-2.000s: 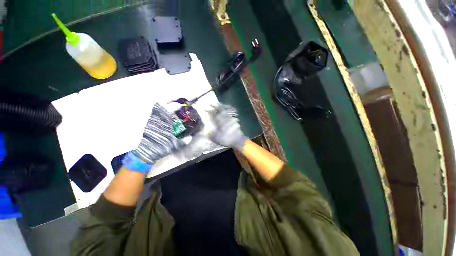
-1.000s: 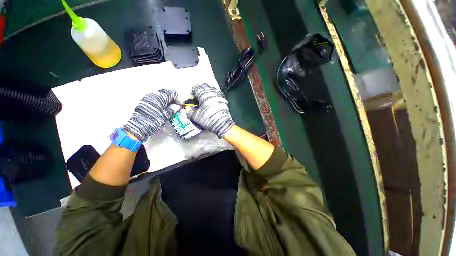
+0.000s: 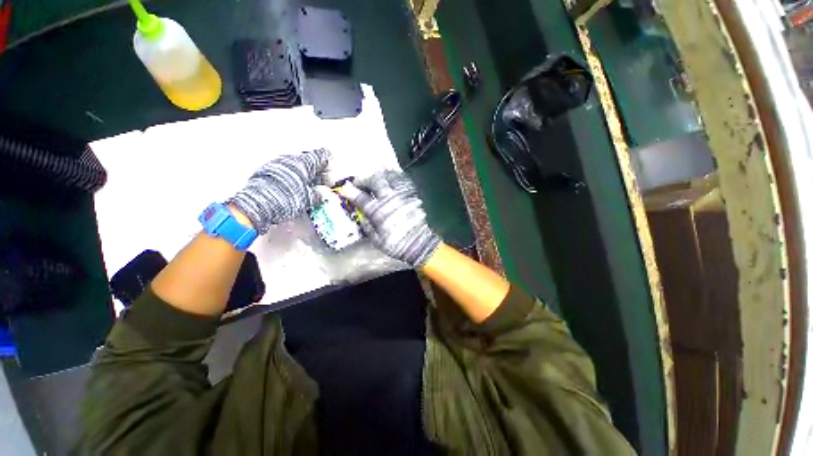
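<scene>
An open unit with a green and white circuit board [image 3: 335, 223] and thin coloured wires lies on the white sheet [image 3: 178, 196]. My left hand [image 3: 283, 187], in a grey-white knitted glove, has its fingertips at the unit's upper left edge. My right hand [image 3: 395, 214], gloved alike, holds the unit's right side at the wires; its fingers hide much of the housing. A crinkled clear plastic bag [image 3: 357, 263] lies below the unit. A bundled black power cord [image 3: 435, 129] lies beyond my right hand.
A squeeze bottle [image 3: 178, 64] of yellow liquid, stacked black covers [image 3: 266, 73] and other black plates [image 3: 324, 34] stand beyond the sheet. Two black covers lie near my forearms. A ribbed black column [image 3: 53, 165] is at left. A bagged unit [image 3: 544, 102] lies in the green trough at right.
Since two seconds ago both hands have closed in on the unit's upper part and the wires. In the last second the right hand shifted slightly down and right. The camera view has shifted slightly.
</scene>
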